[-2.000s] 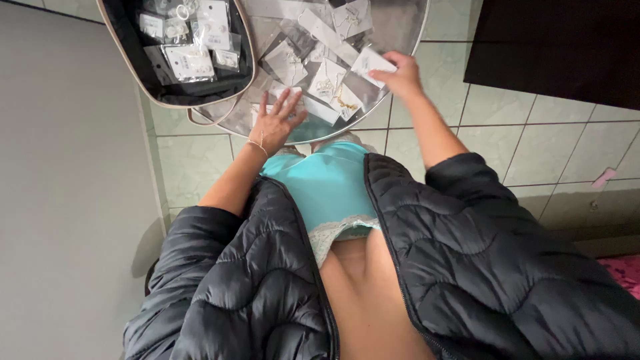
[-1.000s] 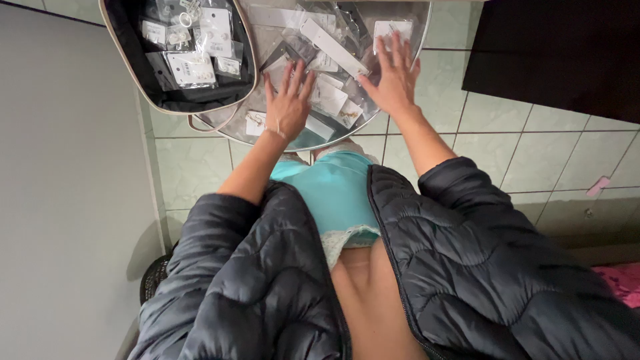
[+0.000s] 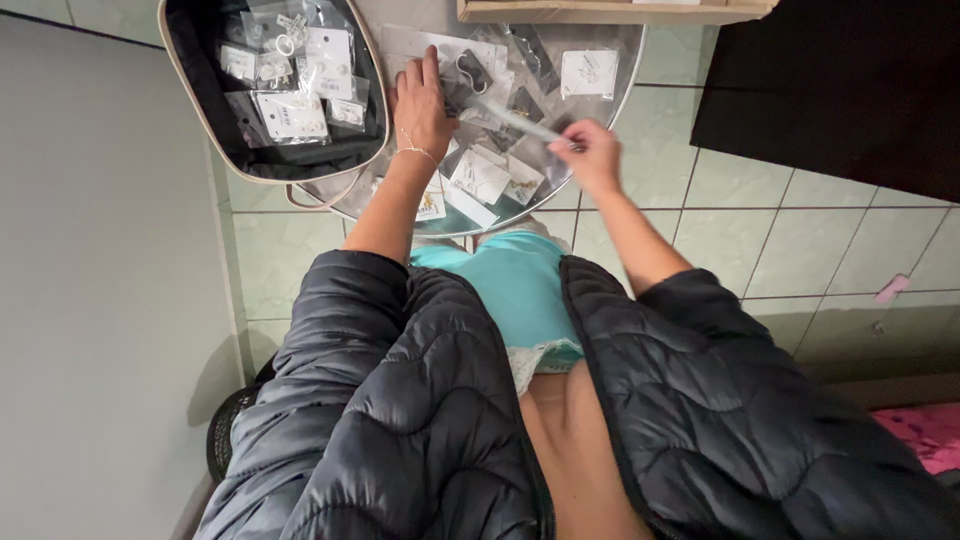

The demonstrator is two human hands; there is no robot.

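Note:
Clear packets of jewelry on cards (image 3: 480,174) lie scattered over a round table (image 3: 634,67). My right hand (image 3: 592,154), slightly blurred, grips the end of a long thin strip packet (image 3: 525,124) at the table's right side. My left hand (image 3: 424,105), with a thin bracelet at the wrist, rests on packets beside the case; whether it holds one I cannot tell. Just right of its fingers is a dark card with a silvery curved piece (image 3: 472,71). A white card packet (image 3: 589,73) lies near the right rim. Several earring packets (image 3: 294,116) fill the dark-lined case.
The open case with a pale rim (image 3: 381,75) stands at the left of the table, its strap loop (image 3: 322,204) hanging over the edge. A cardboard box (image 3: 615,12) sits at the far edge. A dark flat panel (image 3: 832,90) is at the right, above green floor tiles.
My right hand has moved down from the white card packet and now holds a long strip packet. My left hand has moved up toward the case. The cardboard box now shows more at the top.

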